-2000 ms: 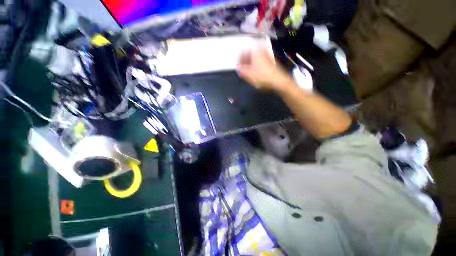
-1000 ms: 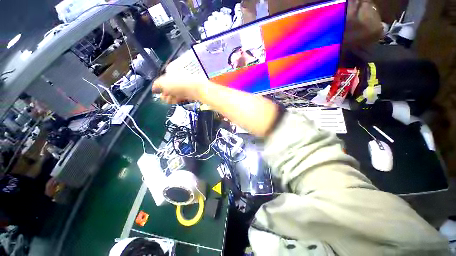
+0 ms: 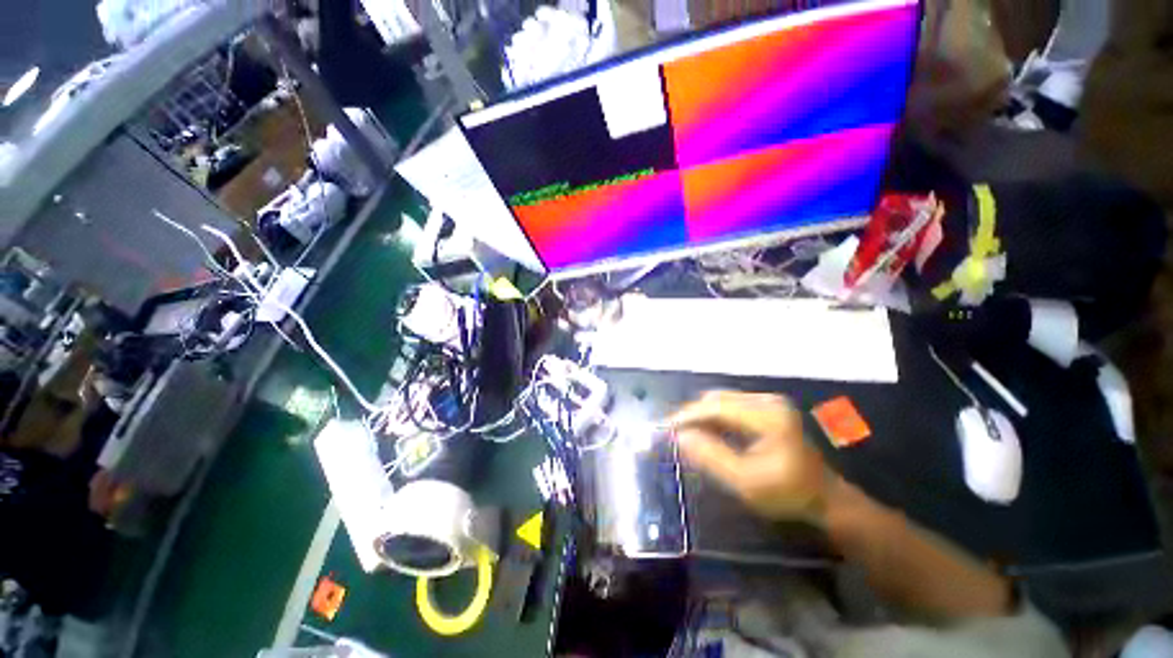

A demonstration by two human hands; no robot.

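Observation:
My right hand (image 3: 746, 450) reaches in from the lower right, blurred, with bent fingers at the upper right edge of a dark phone-like slab (image 3: 647, 501). The slab lies on the mat's left part with bright glare on its face. I cannot tell whether my fingers touch it or hold anything. My left hand is not in view. A small orange square (image 3: 841, 422) lies on the mat below the white keyboard (image 3: 746, 339).
A four-pane monitor (image 3: 785, 142) stands behind the keyboard. A white mouse (image 3: 989, 454) is at right, tangled cables (image 3: 444, 373) at left. A white camera (image 3: 425, 527), a yellow tape ring (image 3: 453, 594) and another orange square (image 3: 327, 596) are on the green surface.
My right hand has moved from left of the monitor back to the slab. The monitor's upper left pane changed from a live picture to mostly black. The orange square by the keyboard now shows fully.

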